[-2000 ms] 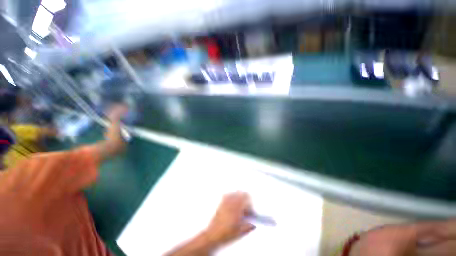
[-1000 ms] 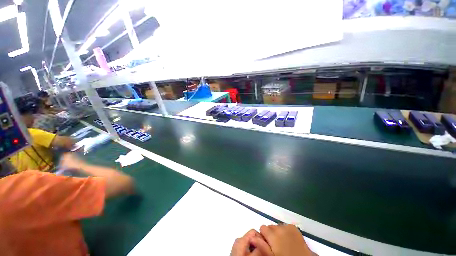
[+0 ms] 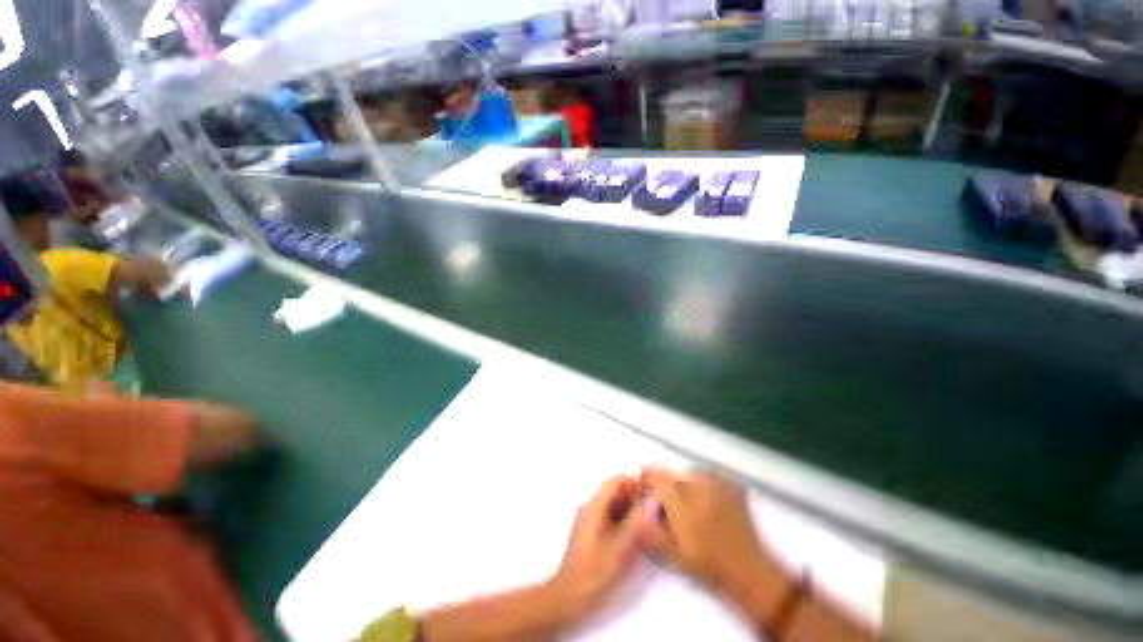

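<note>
My left hand (image 3: 599, 539) and my right hand (image 3: 704, 527) meet over the white work sheet (image 3: 458, 502). Their fingertips touch or nearly touch, and the fingers are curled. A small dark spot shows between the fingers, too blurred and too hidden to tell whether it is a held part. There is a yellow-green band on my left wrist and a thin dark band on my right wrist.
A dark green conveyor belt (image 3: 802, 339) with a pale rail runs beyond the sheet. Dark finished units (image 3: 602, 179) lie across it. A brown board (image 3: 1003, 612) is at lower right. A crumpled white cloth (image 3: 310, 309) lies left. A person in orange (image 3: 94, 489) sits close at left.
The view has tilted down, so my hands show higher with more of both forearms. They were clasped together and are now fingertip to fingertip. The orange-sleeved arm has drawn back left.
</note>
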